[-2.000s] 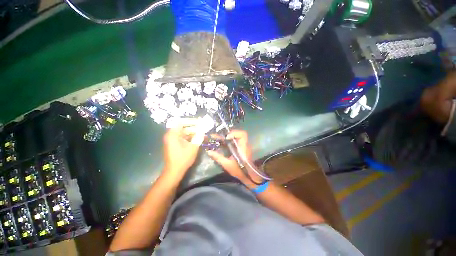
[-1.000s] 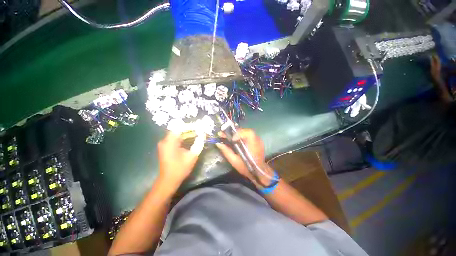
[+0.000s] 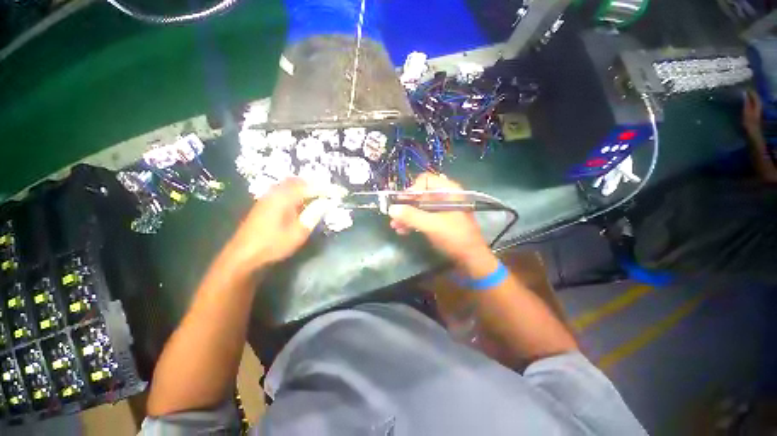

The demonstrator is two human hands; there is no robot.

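Observation:
My right hand holds a soldering iron level like a pen, its tip pointing left toward my left hand. My left hand is at the front edge of the pile of white plastic housings, fingers pinched on a white housing that is overexposed and partly hidden. The iron's tip is close to this housing; glare hides whether they touch. Red, blue and black lead wires lie heaped right of the pile. I cannot tell if a wire is in my fingers.
A grey extraction duct hangs behind the pile. Joined assemblies lie left, beside a black parts tray with boards. A soldering station stands right, its cable looping along the bench edge. Another person's arm is at far right.
The iron has turned from steeply angled to level. My right hand has moved right and up from beside my left. My left hand has shifted slightly left and up.

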